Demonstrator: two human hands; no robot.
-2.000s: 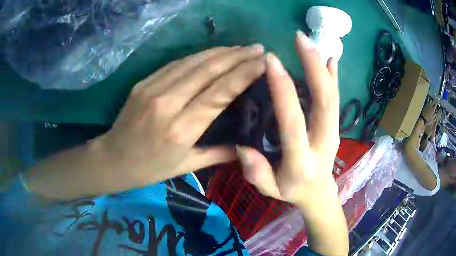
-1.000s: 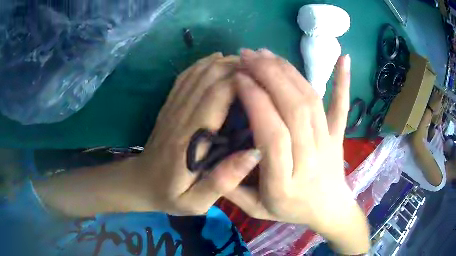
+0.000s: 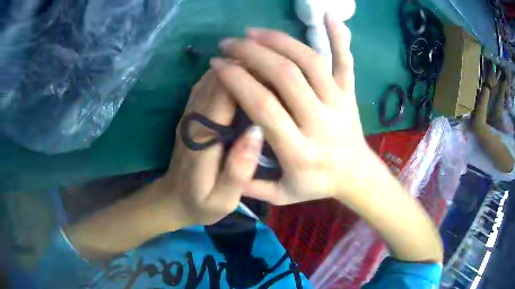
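A dark speaker [image 3: 266, 161] is clasped between my two bare hands near the bench's front edge. Most of it is hidden by fingers; a part of its end shows low between the palms. A thin black strap loop [image 3: 199, 133] sticks out to the left over my left hand. My left hand [image 3: 206, 163] wraps the speaker from the left, thumb on its near side. My right hand [image 3: 299, 118] covers it from above and the right, fingers bent over it, one finger stretched out toward the white wrapped mallet [image 3: 323, 11].
A crumpled clear plastic bag [image 3: 62, 73] lies at upper left on the green bench [image 3: 152, 101]. Black rings [image 3: 392, 105] and an open carton [image 3: 458, 73] are at right. A red crate [image 3: 305, 231] with plastic is below. Another person's arm [image 3: 491, 132] shows at far right.
The hands first spread around the speaker, then closed over it and shifted left. The strap loop has come into view on the left. The bench items appear shifted in view.
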